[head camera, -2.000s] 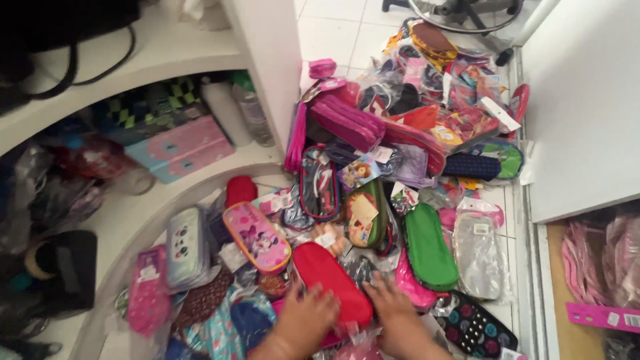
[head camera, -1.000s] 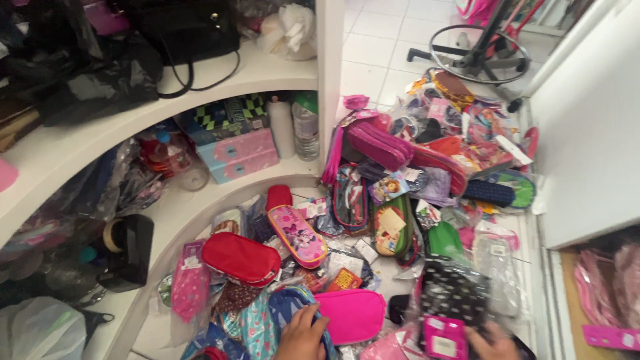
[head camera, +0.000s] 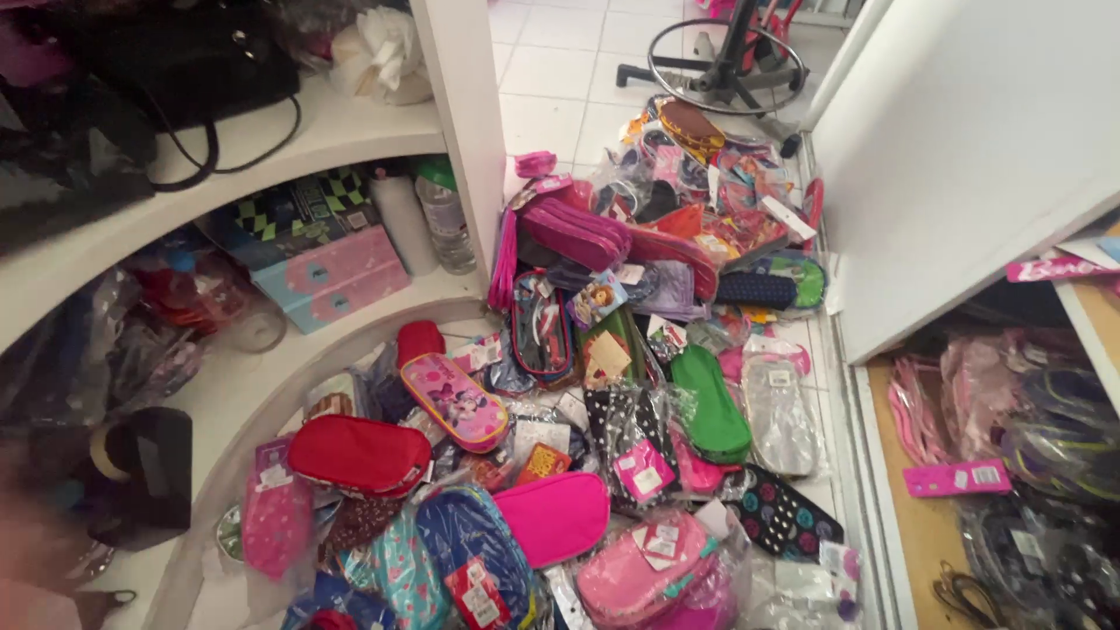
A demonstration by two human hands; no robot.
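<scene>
A blurred shape at the left edge, likely my left hand (head camera: pixel 31 534), is too smeared to show its fingers or any hold. My right hand is out of view. Pencil cases, many in clear plastic, are heaped on the floor: a red case (head camera: pixel 359 455), a pink Minnie Mouse case (head camera: pixel 455 402), a bright pink case (head camera: pixel 556 518) and a green case (head camera: pixel 710 404). Near the bottom lie a blue case (head camera: pixel 477 547) and a light pink case (head camera: pixel 647 564). A black case with white dots (head camera: pixel 626 429) lies in the middle, a pink tag on it.
White curved shelves (head camera: pixel 350 144) on the left hold a black handbag (head camera: pixel 188 61), boxes (head camera: pixel 337 276) and a plastic bottle (head camera: pixel 446 219). A white panel (head camera: pixel 954 166) and a low shelf with bagged goods (head camera: pixel 989 385) flank the right. A stool base (head camera: pixel 735 79) stands beyond the heap.
Both hands have left the pile of cases. The red case was at the centre two seconds ago and now lies at the left. The white-dotted case, near my right hand a second ago, lies farther up the heap.
</scene>
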